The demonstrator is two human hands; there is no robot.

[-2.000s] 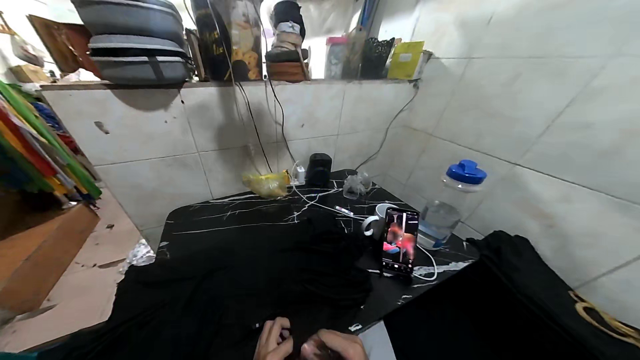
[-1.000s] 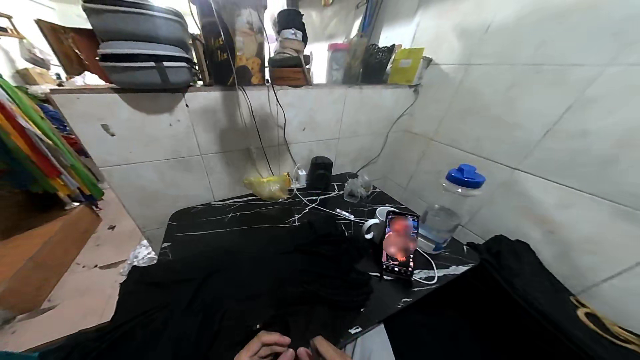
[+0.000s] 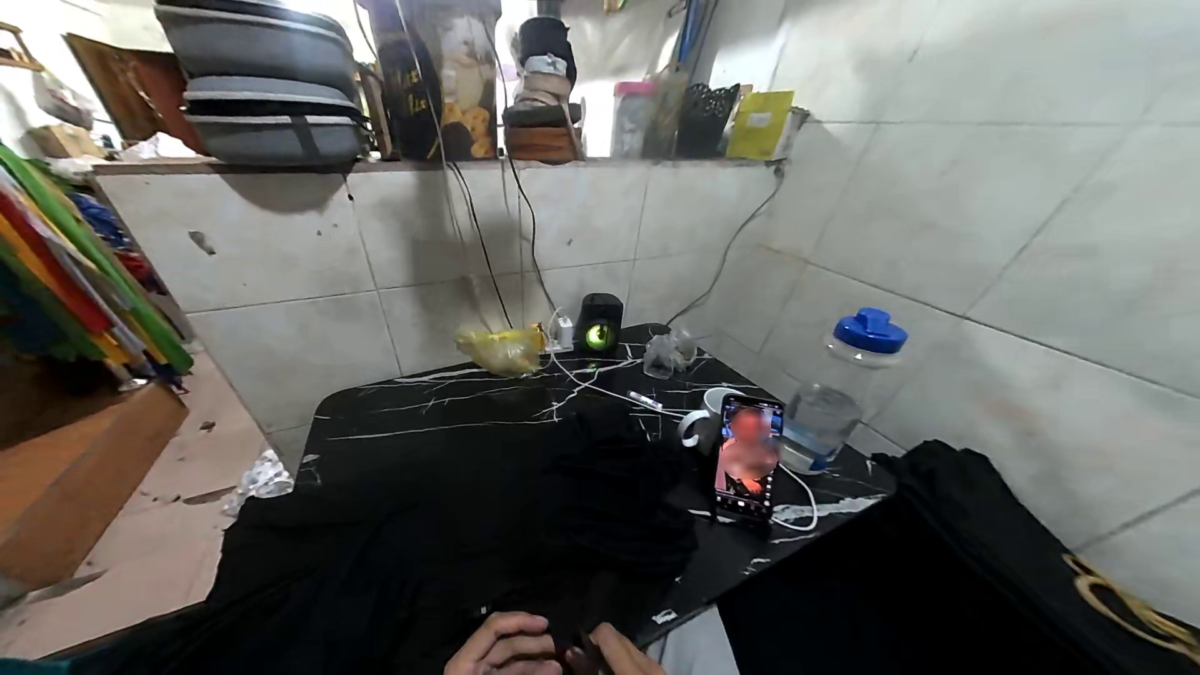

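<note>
Black fabric (image 3: 375, 553) covers the near part of a black marble-patterned table (image 3: 441, 398) and hangs over its left edge. At the bottom centre, my left hand (image 3: 511, 645) rests on the cloth with curled fingers. My right hand (image 3: 614, 652) is close beside it, fingertips toward the left hand. A dark bit, perhaps fabric, shows between the fingertips; what each hand grips is unclear against the black. A smartphone (image 3: 748, 459) with a lit screen leans against a white mug (image 3: 701, 427) right of the bunched cloth.
A clear water bottle with a blue lid (image 3: 870, 330) stands behind the phone. Along the wall are a yellow plastic bag (image 3: 502, 352), a black speaker (image 3: 599, 323) and a clear plastic bag (image 3: 667, 354). A white cable (image 3: 806, 506) runs by the phone. More black fabric (image 3: 937, 562) lies at right.
Both hands have shifted slightly at the bottom edge, staying close together. The picture on the phone screen differs from before.
</note>
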